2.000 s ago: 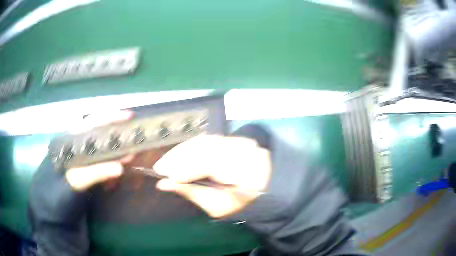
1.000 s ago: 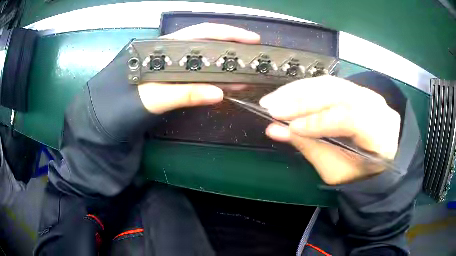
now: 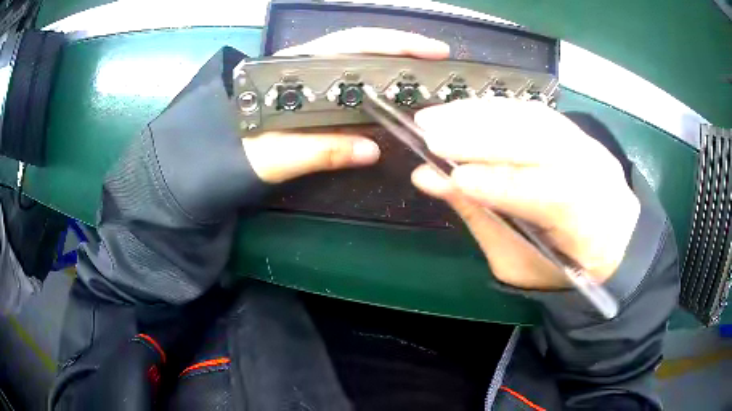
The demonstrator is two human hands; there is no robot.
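My left hand holds the grey-beige bar fixture over the black tray, thumb along its near edge and fingers behind its far edge. The bar has a row of several dark round seats with bright edges. My right hand holds silver tweezers slanting up to the left. Their tips are at the bar between the second and third seats from the left. Whether the tips hold a piece cannot be told. My right hand partly covers the bar's right end.
Fine orange-brown bits lie scattered on the tray. Ribbed stacked bar fixtures stand at the far right of the green bench. A dark ribbed block is at the far left. A white strip runs behind the tray.
The view was blurred and turned at first. Since one second ago the tweezer tips have moved up from beside my left thumb to the seat row, and the bar appears slightly further right.
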